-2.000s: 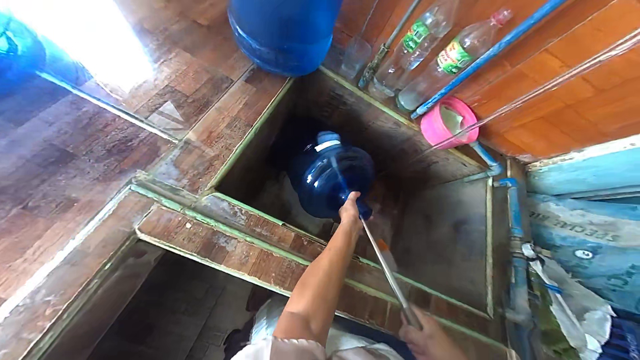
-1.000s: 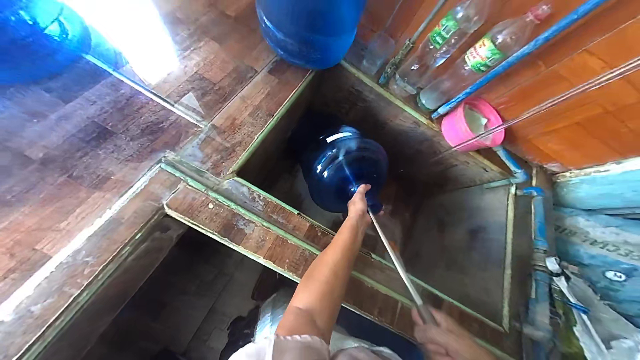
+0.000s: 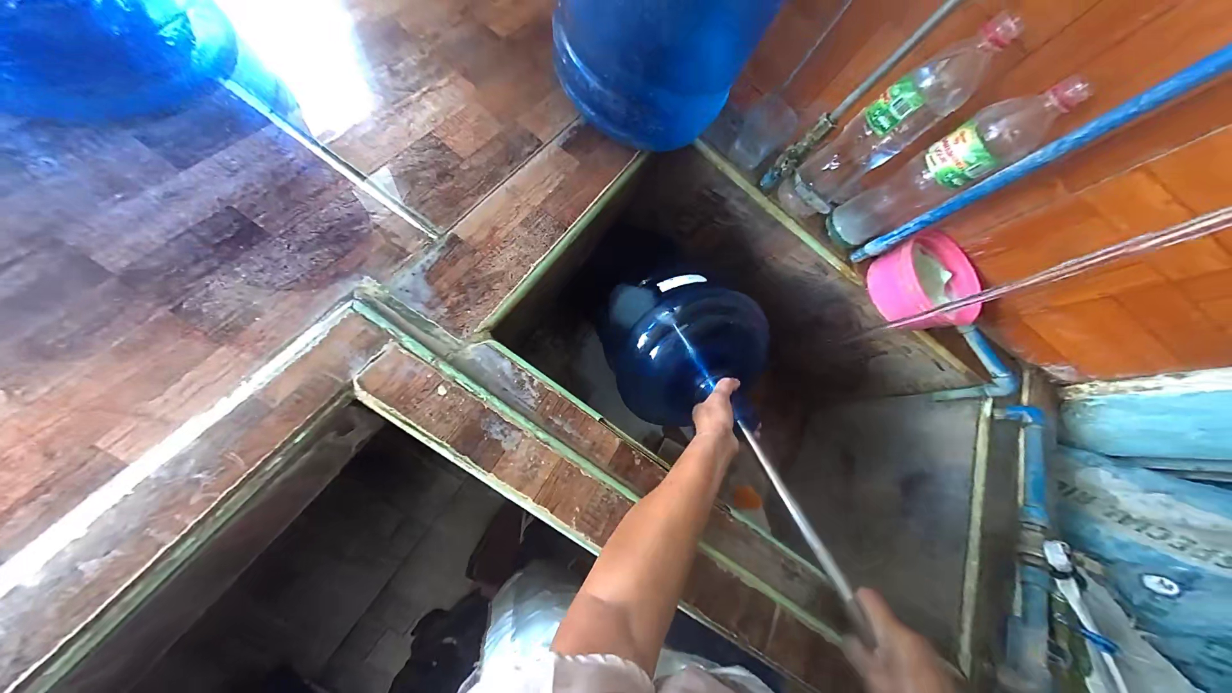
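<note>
A large translucent blue water jug (image 3: 664,346) lies tilted inside the tiled basin, its neck toward me. My left hand (image 3: 715,409) grips the jug at its neck. A thin metal rod (image 3: 794,505) passes through the mouth, and part of it shows through the blue wall. Blurred by motion, my right hand (image 3: 890,640) is closed around the rod's near end. The tip of the rod inside the jug cannot be made out clearly.
The basin's green-edged rim (image 3: 568,385) runs between me and the jug. Beyond stands a blue drum (image 3: 664,67). Two plastic bottles (image 3: 890,125) (image 3: 962,159), a blue pipe (image 3: 1049,149) and a pink container (image 3: 910,279) line the right side. Blue sacks (image 3: 1145,529) lie at far right.
The rod and my right hand have shifted relative to the jug, while my left hand stays at the neck. The jug remains in the basin.
</note>
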